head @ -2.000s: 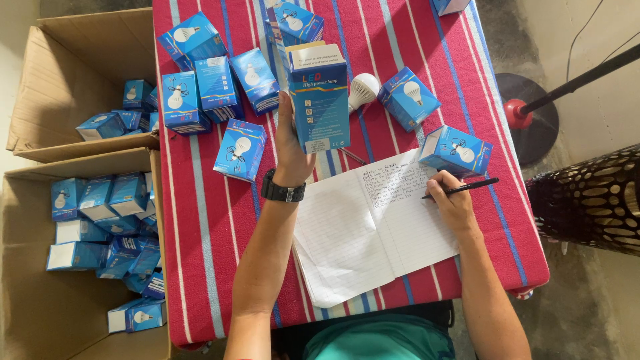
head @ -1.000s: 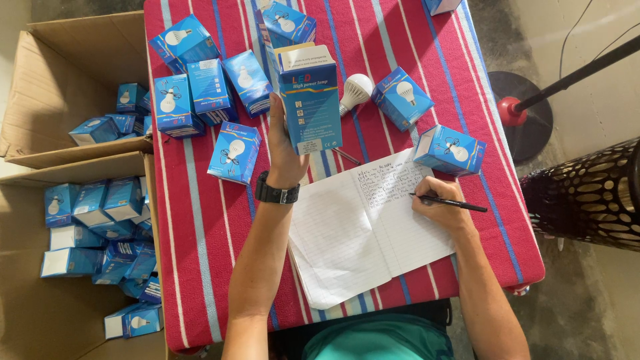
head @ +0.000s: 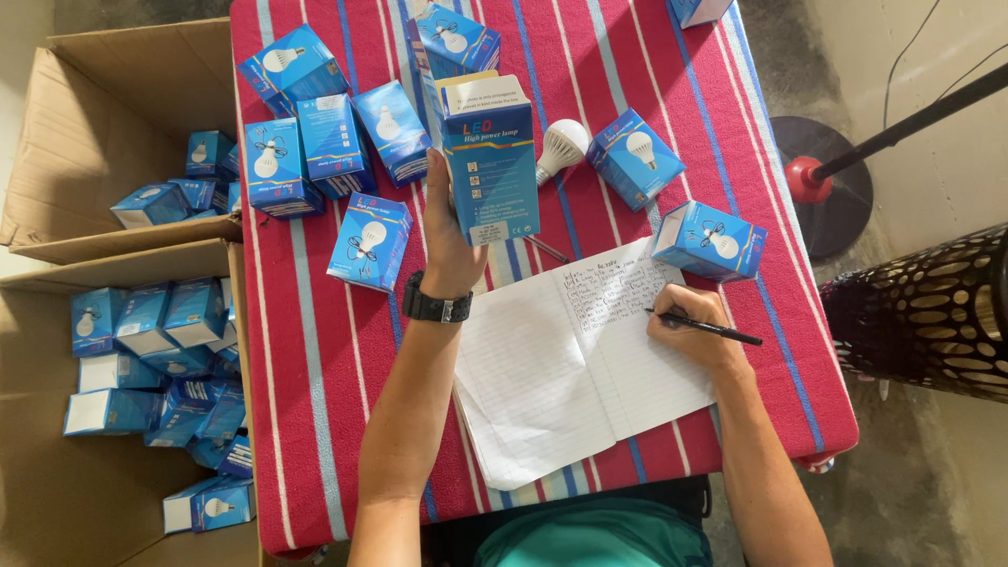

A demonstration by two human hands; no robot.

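My left hand [head: 453,236], with a black watch at the wrist, holds up an open-topped blue LED lamp box [head: 492,173], its printed side towards me. In my right hand [head: 693,327] is a black pen [head: 728,333], its tip on the handwritten right page of an open lined notebook [head: 543,378]. A white LED bulb [head: 563,146] lies just right of the held box. Another blue bulb box [head: 713,240] rests at the notebook's top right corner, and one more [head: 636,160] lies above it. A second pen [head: 547,250] shows partly below the held box.
Several blue bulb boxes [head: 370,242] stand left on the striped red tablecloth [head: 315,488]. Two open cardboard cartons [head: 47,504] with more boxes are at the table's left. On the right are a black stand with a round base [head: 846,205] and a dark perforated basket [head: 937,303].
My right hand and pen have moved a little along the notebook page. My left hand still holds the lamp box up. The view has shifted slightly.
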